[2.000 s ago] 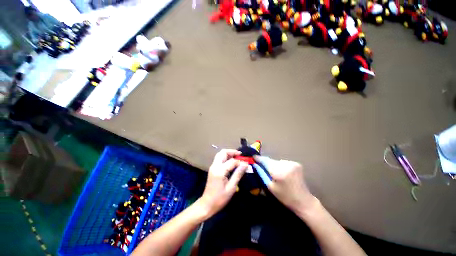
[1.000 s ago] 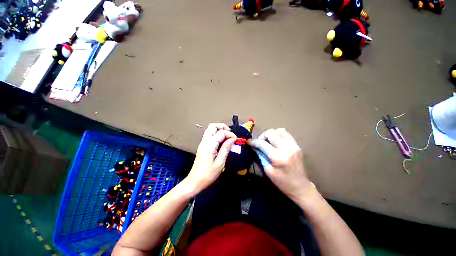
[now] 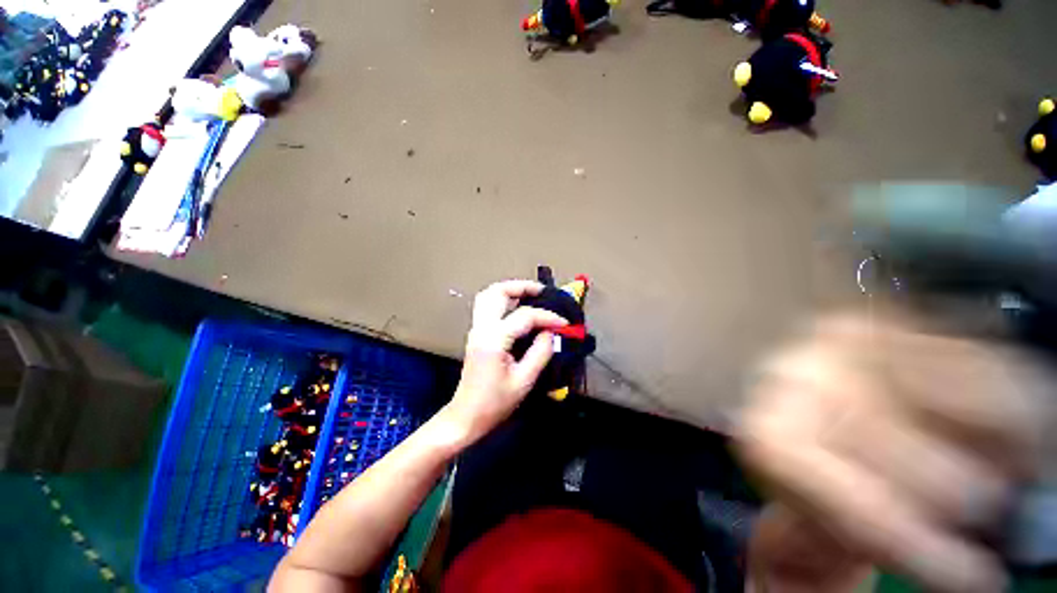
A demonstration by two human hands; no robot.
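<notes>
A black plush penguin (image 3: pixel 566 307) with a red neck band, a small white label and a red-yellow beak is at the table's front edge. My left hand (image 3: pixel 504 353) holds it by the neck band with thumb and fingers. My right hand (image 3: pixel 893 446) is raised at the right, large and strongly blurred, away from the penguin. A faint dark thread line runs from the penguin towards it. Pale blue-green blurs show near its fingers. The needle cannot be made out.
A blue crate (image 3: pixel 243 446) with penguins stands at the lower left. Penguins (image 3: pixel 788 81) lie on the brown table (image 3: pixel 464 151) at the back. A grey-white plush animal (image 3: pixel 269 64) and papers (image 3: pixel 174 185) lie at the left. My right hand hides the snips' area; a bit of pale thread shows.
My right hand has left the penguin and swung out to the right and up towards the camera. My left hand still holds the penguin in nearly the same place.
</notes>
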